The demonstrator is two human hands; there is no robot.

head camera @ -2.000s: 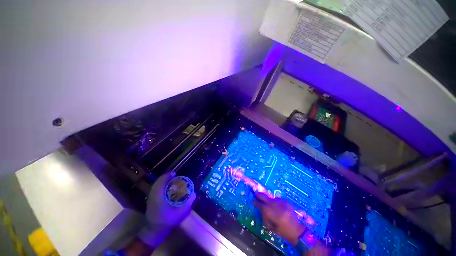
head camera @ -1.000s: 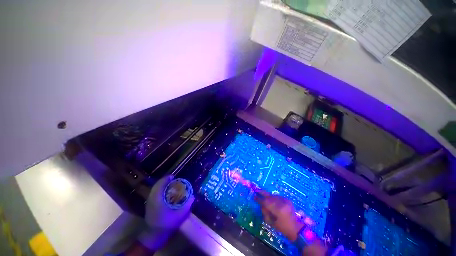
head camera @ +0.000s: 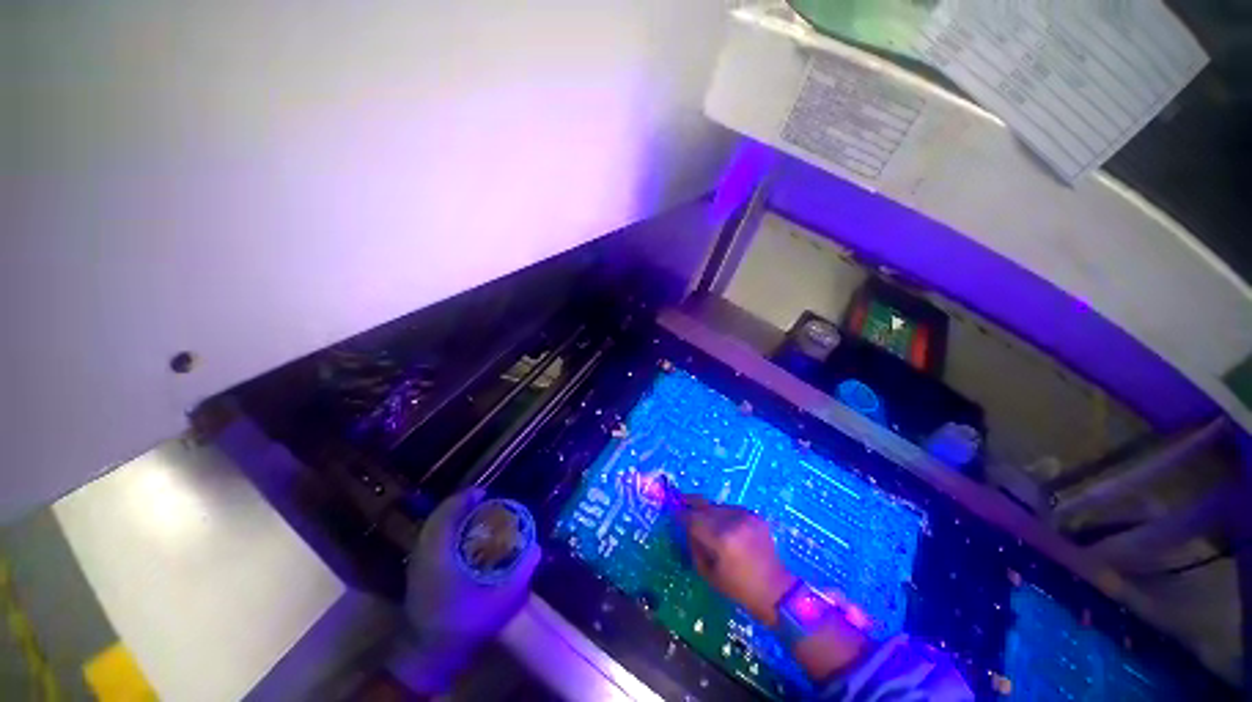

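A circuit board [head camera: 810, 501] glows blue under UV light in a black carrier [head camera: 700, 359]. My left hand [head camera: 460, 590], in a pale glove that looks violet, holds a small round open cup [head camera: 494, 538] over the front rail, left of the board. My right hand [head camera: 735, 560] is over the left-middle part of the board, fingertips drawn together and pointing up-left. A thin brush may be at the fingertips, but it is too blurred to tell. A pink-red glow lies on the board by the fingertips and at the wrist.
A second glowing board [head camera: 1071, 651] lies at the lower right. Behind the rear rail [head camera: 879, 436] are small round blue-topped containers [head camera: 860, 399] and a small green board [head camera: 895, 327]. A white machine hood [head camera: 343, 178] fills the upper left. Printed sheets [head camera: 1064, 82] hang at the upper right.
My right hand has moved up-left across the board, and more of its sleeve shows. My left hand still holds the cup in nearly the same place. The view has shifted slightly.
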